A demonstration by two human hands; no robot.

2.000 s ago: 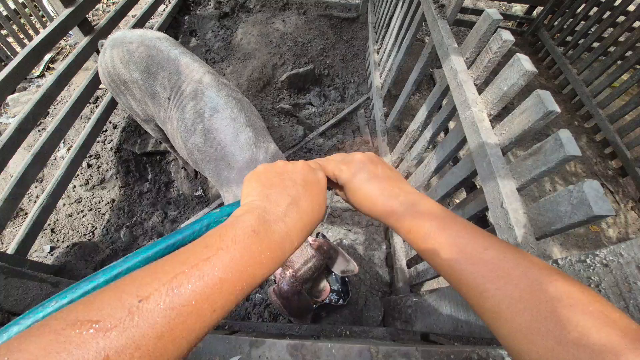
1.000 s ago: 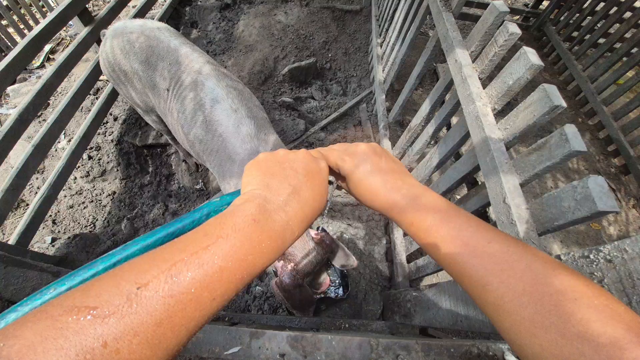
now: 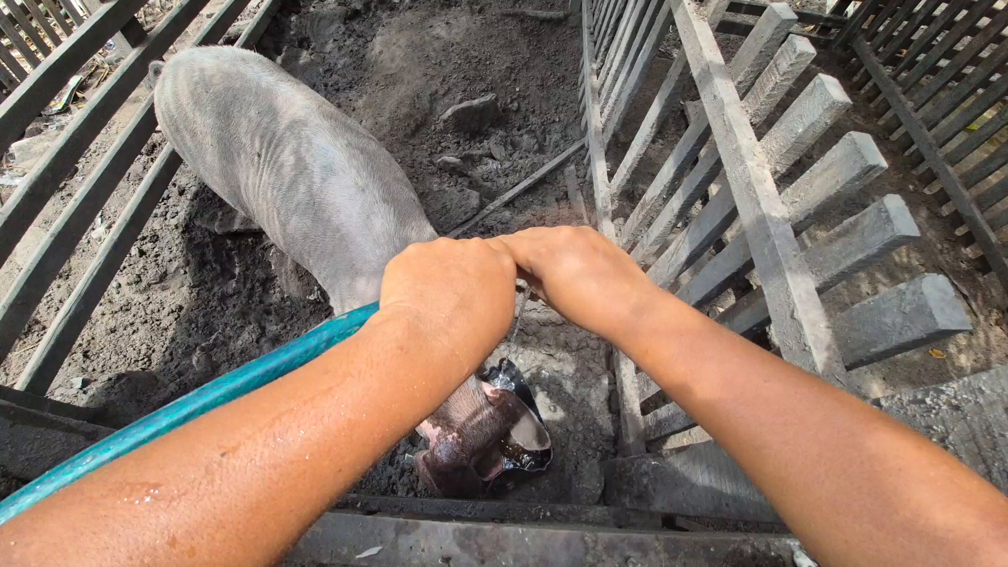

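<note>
My left hand (image 3: 453,295) is closed around a teal hose (image 3: 236,386) that runs up from the lower left under my forearm. My right hand (image 3: 575,272) meets it at the fingers, by the hidden hose end; what its fingers hold cannot be seen. A thin stream of water (image 3: 520,315) falls below the hands. Beneath them a grey pig (image 3: 291,165) stands in the pen, its body towards the upper left. The pig's head (image 3: 465,437) is lowered at a dark, wet, shiny container (image 3: 524,453), which the head partly covers.
Wooden slat fences stand on the left (image 3: 94,189) and right (image 3: 756,189). A wooden beam (image 3: 535,543) crosses the near edge. Muddy ground (image 3: 409,71) holds a rock (image 3: 472,114) and a thin wooden stick (image 3: 524,185). Another slatted fence (image 3: 937,150) stands at the upper right.
The pig's head has shifted at the container, and more of the dark container shows now. Both hands remain together above it, with the hose still in the left.
</note>
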